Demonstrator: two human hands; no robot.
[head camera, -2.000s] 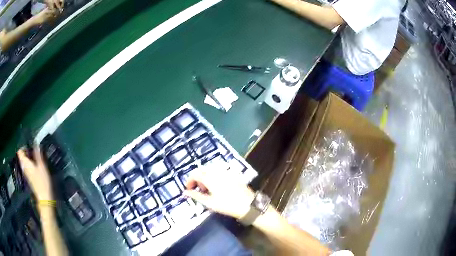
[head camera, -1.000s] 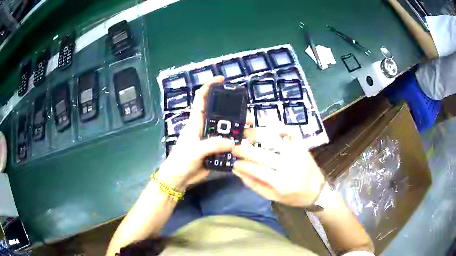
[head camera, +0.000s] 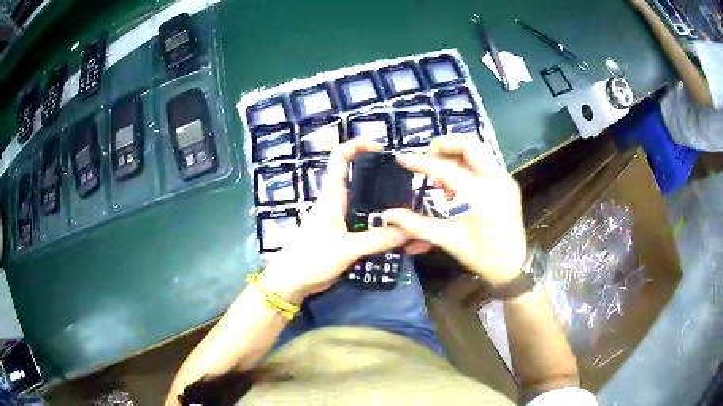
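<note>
A black keypad phone (head camera: 380, 190) is held upright above my lap, its dark screen facing me. My left hand (head camera: 321, 238) grips its left side, with the thumb across the upper keys. My right hand (head camera: 476, 214) is at its right side, with the thumb near the centre key and the index finger at the screen's upper right corner. Whether my right fingers hold a small part cannot be told. The white-edged lens tray (head camera: 247, 99) with rows of black-framed squares lies behind the phone, partly hidden by my hands.
At left, a clear blister tray (head camera: 230, 119) holds several phones. Tweezers (head camera: 551, 41), a slim tool (head camera: 493, 54) on white paper (head camera: 517, 70), an empty black frame (head camera: 556, 81) and a white bottle (head camera: 594, 107) lie at upper right. A cardboard box (head camera: 662, 270) holds crumpled plastic. Another person's arm shows at top right.
Both hands came together on a phone after being apart over the trays. In the last second, my right hand moved up from the keys to the screen area.
</note>
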